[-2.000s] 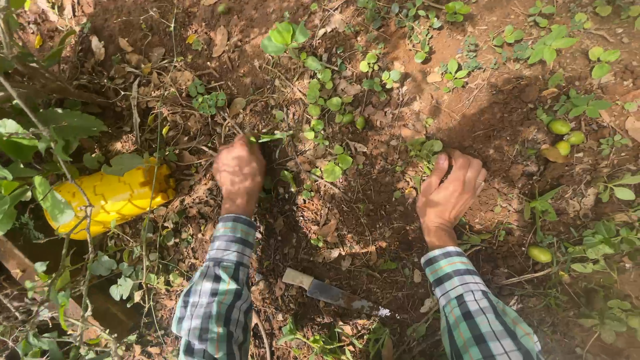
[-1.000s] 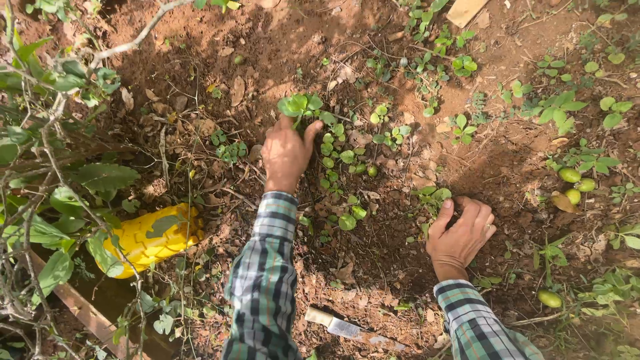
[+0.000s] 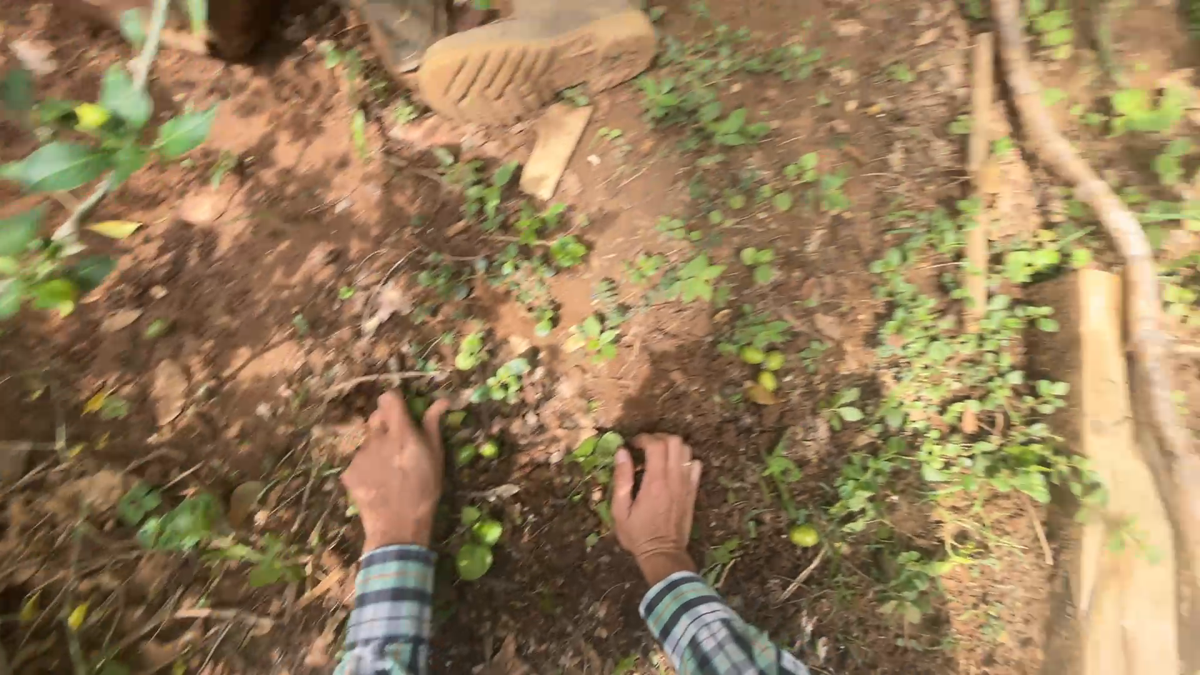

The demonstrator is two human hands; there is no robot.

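Note:
My left hand (image 3: 396,469) reaches down to the brown soil among small round-leaved seedlings (image 3: 480,539), its thumb apart from the fingers; its fingertips are blurred, so whether they pinch anything does not show. My right hand (image 3: 659,495) rests on the ground to the right, fingers spread from the thumb, beside a small leafy plant (image 3: 597,452). Nothing shows in it. Green fruits (image 3: 774,360) lie on the soil up and right of that hand, and another green fruit (image 3: 803,535) lies to its right.
A muddy boot sole (image 3: 539,66) is at the top, beside a flat piece of wood (image 3: 557,150). A leafy branch (image 3: 112,159) hangs at the upper left. Along the right edge are a long curved branch (image 3: 1106,197) and a pale wooden plank (image 3: 1120,469) beside low weeds.
The view has shifted far up and right; the yellow object and the knife-like tool have left it. My left hand is no longer at the larger-leaved seedling. My right hand stays by its plant.

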